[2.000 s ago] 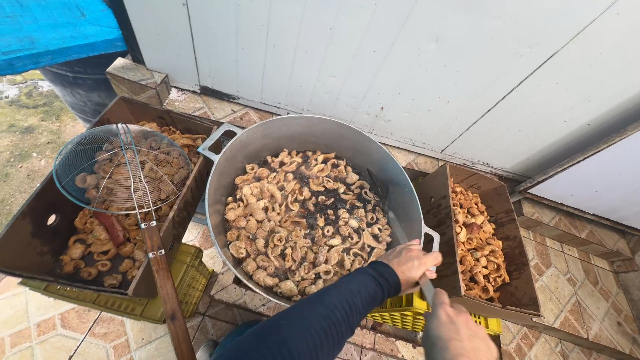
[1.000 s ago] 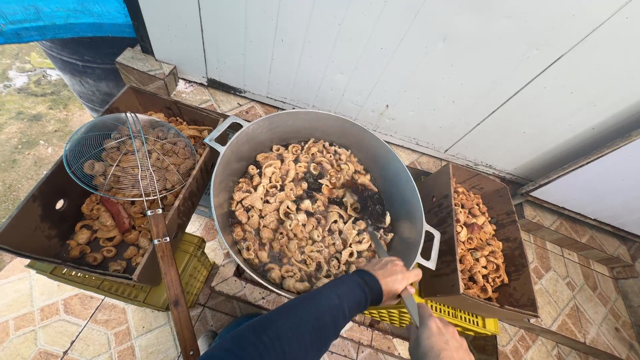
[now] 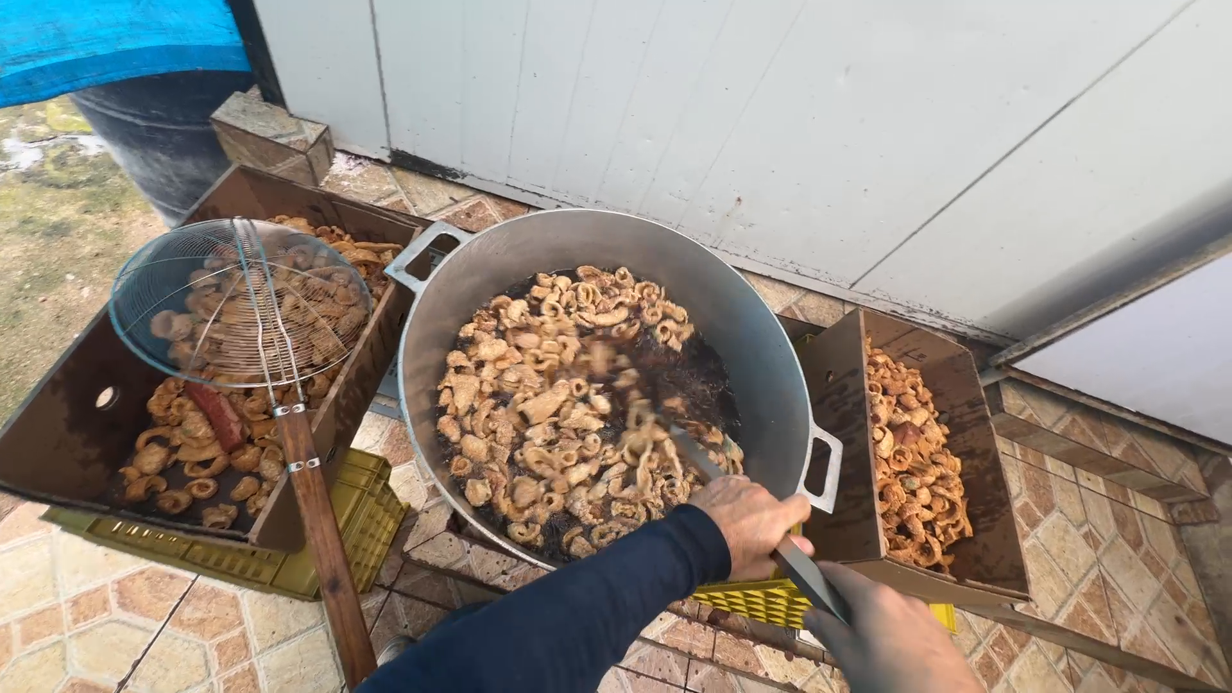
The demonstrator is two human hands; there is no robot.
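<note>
A large metal pot (image 3: 770, 385) with two side handles holds curled fried pieces, which look like pork rinds (image 3: 539, 404), in dark oil (image 3: 688, 375). Both hands grip one long metal utensil (image 3: 804, 577) that slants over the pot's near right rim; its far end is among the pieces. My left hand (image 3: 749, 525), below a dark blue sleeve, holds the shaft near the rim. Lower down, my right hand (image 3: 890, 630) is closed round the handle end and looks slightly blurred. Some pieces near the utensil are blurred too.
A wire skimmer (image 3: 241, 303) with a wooden handle lies across a cardboard box (image 3: 58, 423) of fried pieces on a yellow-green crate (image 3: 371, 525). Right of the pot, another cardboard box (image 3: 837, 395) holds more pieces near a yellow crate (image 3: 756, 604). A pale panel wall (image 3: 674, 115) stands behind.
The utensil's far end has moved from the pot's right side toward its lower middle. The pieces have shifted, and more dark oil shows at the right of the pot.
</note>
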